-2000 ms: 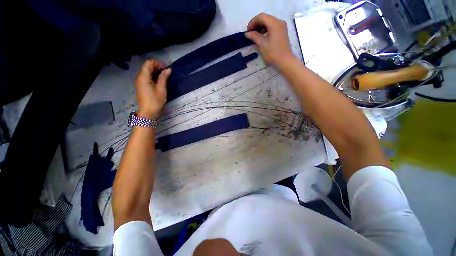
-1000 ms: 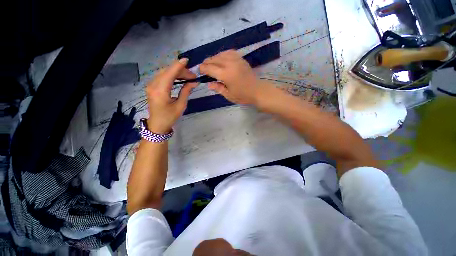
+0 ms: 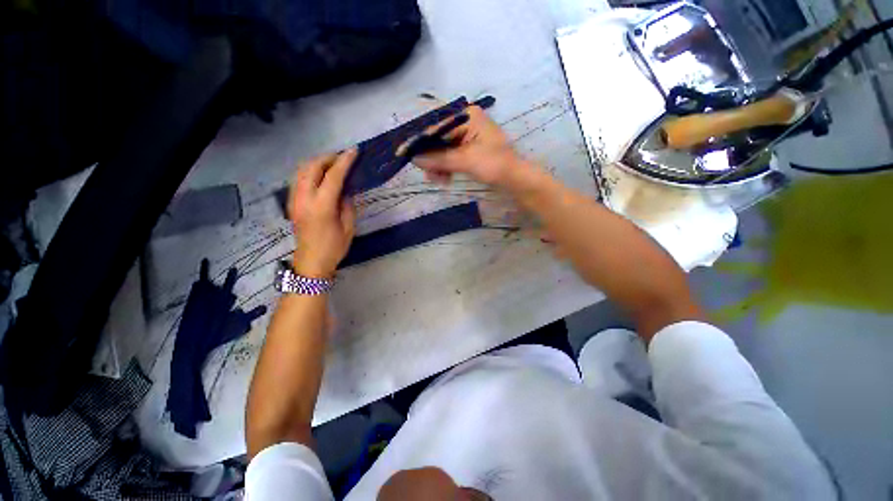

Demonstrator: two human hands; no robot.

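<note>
A navy band piece (image 3: 377, 167) lies between my two hands, bent up at its right part. My left hand (image 3: 321, 210) rests on its left end with the fingers over the cloth. My right hand (image 3: 472, 147) pinches the raised right part; the fingers are slightly blurred. Just beyond it shows the edge of another navy strip with a narrow tab (image 3: 482, 102). A second navy strip (image 3: 421, 232) lies flat nearer to me, its left end partly behind my left hand and wrist.
A chrome iron with a tan handle (image 3: 729, 123) sits on a white scorched pad (image 3: 651, 210) at the right. Another chrome shape (image 3: 687, 49) is behind it. Branched navy pieces (image 3: 201, 338), a grey scrap (image 3: 201, 209) and a long black form (image 3: 93, 235) are at left.
The band stretched between my hands earlier was brought nearer and folded between my fingers; now it lies bent on the table. My right hand has moved slightly away from my left.
</note>
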